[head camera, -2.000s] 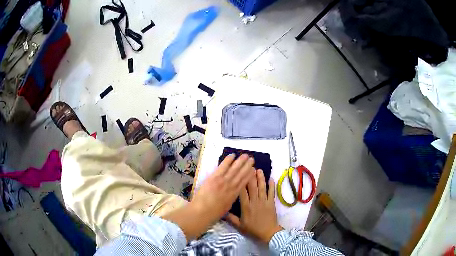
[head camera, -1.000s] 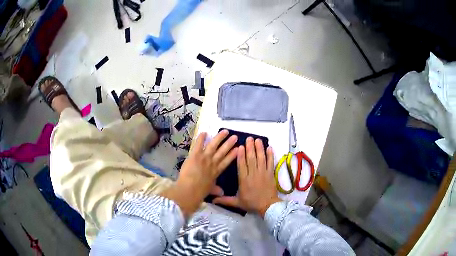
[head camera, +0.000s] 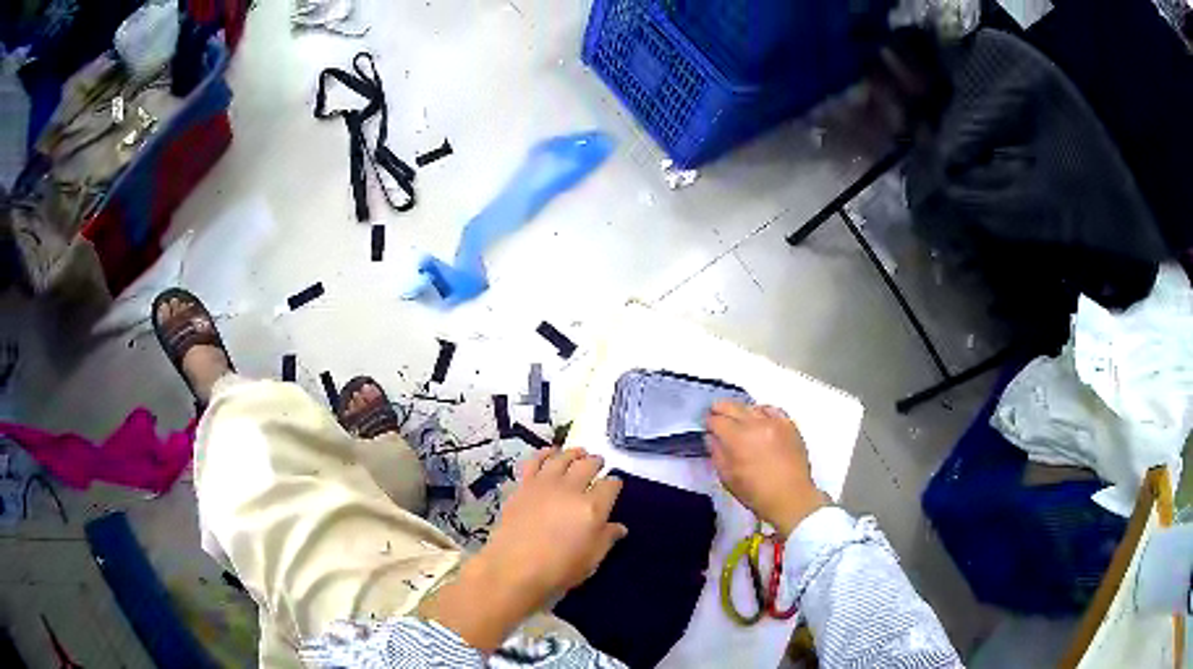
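Observation:
A stack of grey-blue flaps (head camera: 661, 408) lies on the far part of the white board (head camera: 818, 408). My right hand (head camera: 765, 457) is at the right end of this stack, fingertips on its top; whether it pinches a piece I cannot tell. A dark navy stack (head camera: 654, 555) lies nearer my body. My left hand (head camera: 556, 516) rests on the left edge of the navy stack, fingers bent, holding nothing visible. The scissors (head camera: 746, 579) lie right of the navy stack, their red handle loop partly hidden by my right sleeve.
My legs in beige trousers (head camera: 294, 457) are left of the board. Black scraps, a black strap loop (head camera: 373, 144) and blue cloth (head camera: 536, 190) lie on the floor. A blue crate (head camera: 667, 79) stands beyond, and black metal legs (head camera: 896, 288) stand to the right.
My hands have moved apart. My right hand has gone from the navy stack forward to the grey-blue stack. My left hand has shifted to the navy stack's left edge, uncovering it. The view has tilted up.

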